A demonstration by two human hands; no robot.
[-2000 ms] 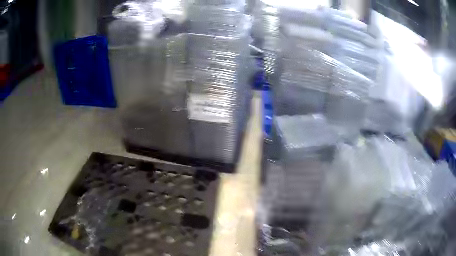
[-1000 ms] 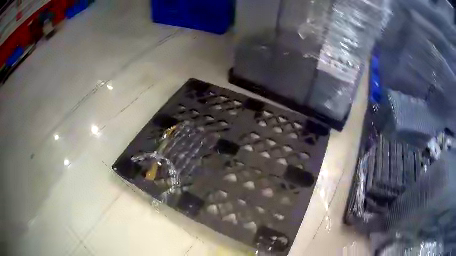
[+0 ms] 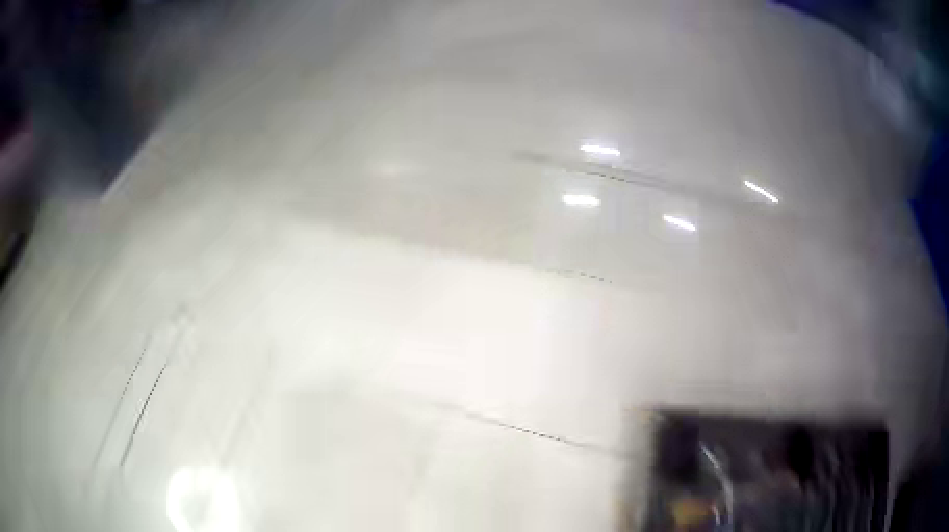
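Neither of my hands is in the picture. The frame is strongly blurred. The corner of a black pallet (image 3: 775, 468) lies on the floor at the bottom right, cut off by the lower edge. Some clear film and a small yellowish scrap (image 3: 689, 511) show on it, too blurred to tell more.
Glossy pale floor tiles (image 3: 447, 301) with light reflections and thin joints fill most of the view. A dark blurred shape (image 3: 88, 94) stands at the upper left. Blue and dark shapes (image 3: 931, 223) line the right and upper right edges; I cannot tell what they are.
The view has swung left and down across the floor. The pallet has shifted to the bottom right corner, and the wrapped stacks have left the recognisable view.
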